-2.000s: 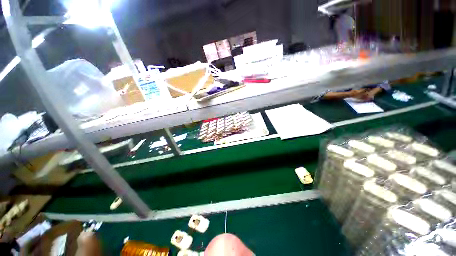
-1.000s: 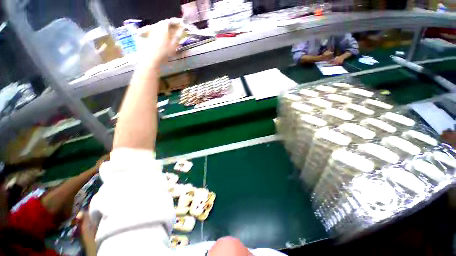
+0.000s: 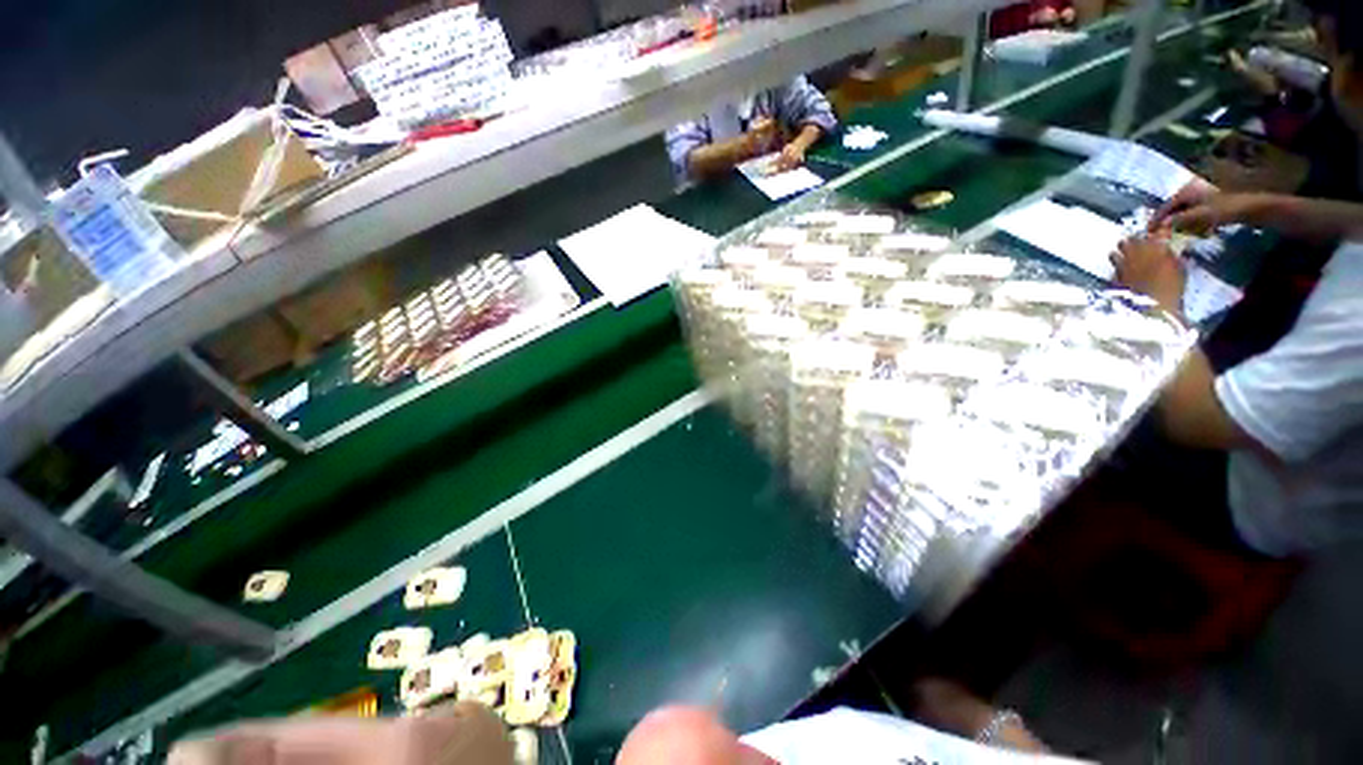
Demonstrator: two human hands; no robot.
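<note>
Cream oblong units (image 3: 481,671) with dark middles lie in a loose pile on the dark green bench at lower left, with single ones beside it. A tall block of clear trays (image 3: 897,321) with cream units in the pockets stands at centre right. A blurred, skin-toned shape, which looks like my left hand (image 3: 344,741) or forearm, is cut off by the bottom edge; its fingers and anything held are hidden. My right hand is not in view. A rounded pink shape at bottom centre is too cut off to name.
A green belt (image 3: 449,448) with pale edging crosses behind the bench. Beyond it are a tray of units (image 3: 434,317), paper sheets (image 3: 635,251) and a seated person (image 3: 748,135). A slanted post and grey shelf (image 3: 374,180) stand left. A person in white (image 3: 1300,404) works at right.
The view has swung right. One second ago my white-sleeved arm, seemingly the left, reached up to the shelf; now it is down, with only a skin-toned part showing at the bottom edge.
</note>
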